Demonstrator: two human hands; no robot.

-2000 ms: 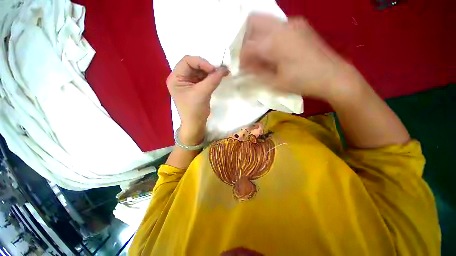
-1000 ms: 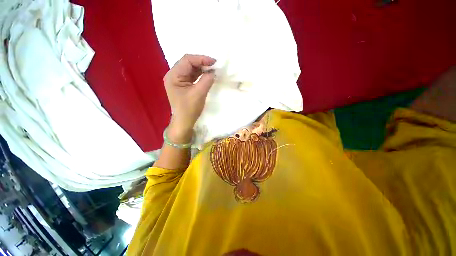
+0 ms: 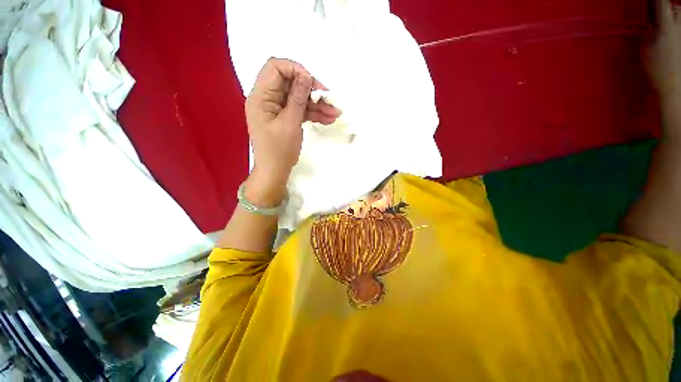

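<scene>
A white garment (image 3: 373, 97) lies over the red cloth and the near table edge in front of me. My left hand (image 3: 287, 108) is over its left part, thumb and index finger pinched together, with a small bit of white cloth at the fingertips. A pale sewing thread (image 3: 478, 34) runs taut from the garment to the right across the red cloth. My right hand (image 3: 667, 56) is at the far right edge, cut off by the frame, at the thread's far end. Its fingertips are hidden, and no needle can be made out.
A large pile of white garments (image 3: 67, 149) lies on the left. Red cloth (image 3: 538, 89) covers the table. Green flooring (image 3: 567, 198) shows below the table edge at the right. Dark and metallic equipment (image 3: 112, 321) stands at the lower left.
My right hand has moved from over the garment, out of view, and back in at the far right. The thread is now stretched out rightward. My left hand has shifted slightly upward.
</scene>
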